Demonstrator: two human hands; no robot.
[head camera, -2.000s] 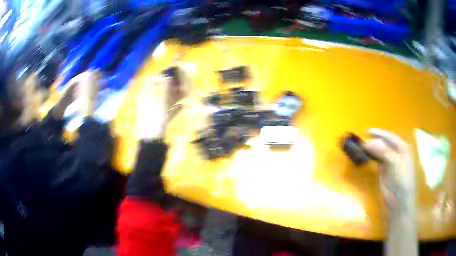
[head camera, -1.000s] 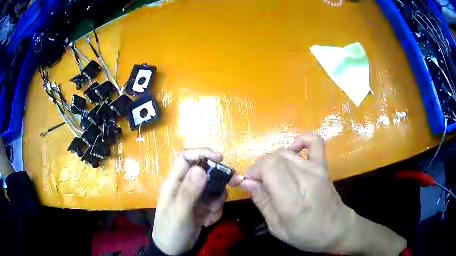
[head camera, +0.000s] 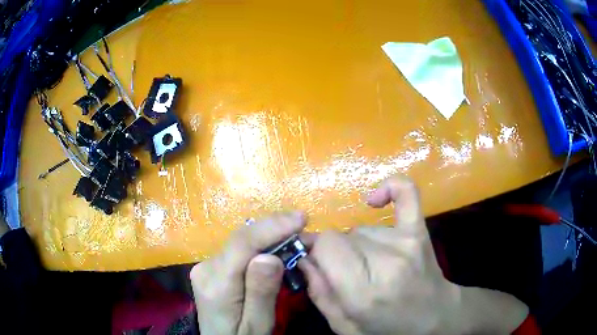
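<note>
A small black camera unit (head camera: 292, 260) with a pale strand on it is held at the bench's near edge. My left hand (head camera: 241, 271) grips it from the left, thumb on its side. My right hand (head camera: 373, 262) touches its right side with fingertips, the index finger raised and bent. What the right fingertips pinch is hidden. A pile of small black units with pale cables (head camera: 108, 147) lies on the left. Two black housings with pale plates and round holes lie beside it, one upper (head camera: 163, 97) and one lower (head camera: 167, 139).
A pale green cloth (head camera: 432, 70) lies at the upper right of the orange-yellow bench (head camera: 294, 59). A blue bin (head camera: 533, 78) with tangled cables stands at the right, and another blue edge (head camera: 13, 141) at the left. A red-sleeved object (head camera: 533, 211) shows below right.
The view has shifted, so the bench items sit slightly further left and up. The black unit has been turned and sits lower between my hands. My right fingers have moved onto its side.
</note>
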